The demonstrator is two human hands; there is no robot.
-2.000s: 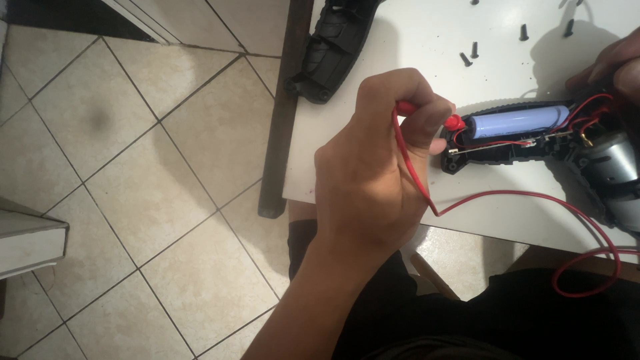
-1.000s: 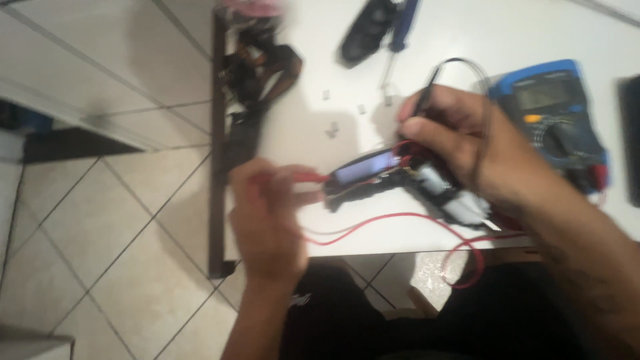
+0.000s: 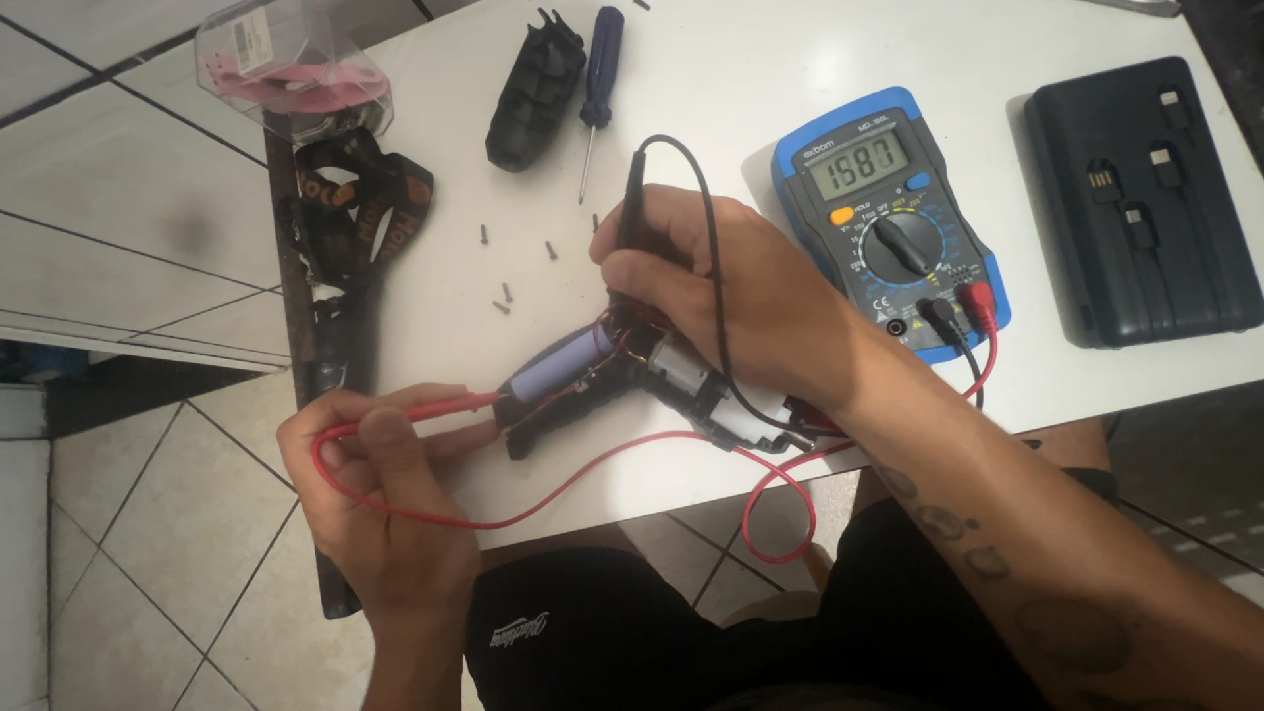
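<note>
An opened cordless screwdriver (image 3: 681,370) lies on the white table, its cylindrical blue battery cell (image 3: 563,363), wires and motor exposed in one black housing half. My left hand (image 3: 395,474) holds the red multimeter probe (image 3: 449,406), its tip at the cell's left end. The black probe (image 3: 633,202) stands nearly upright in my right hand (image 3: 711,286), over the wires at the cell's other end; its tip is hidden. Right of that hand lies a blue-framed digital multimeter (image 3: 894,232), its display reading 1987, both leads plugged in.
The other black housing half (image 3: 536,94) and a screwdriver (image 3: 600,79) lie at the back, with several small screws (image 3: 551,251) before them. A black power bank (image 3: 1145,202) with cables lies at the right. A clear plastic container (image 3: 296,74) and a dark printed strap (image 3: 365,212) sit at the left edge.
The view has swung widely to the right since the first frame. My right hand, at the tool's far side in the first frame, now holds the black probe; the red probe remains at the cell's left end.
</note>
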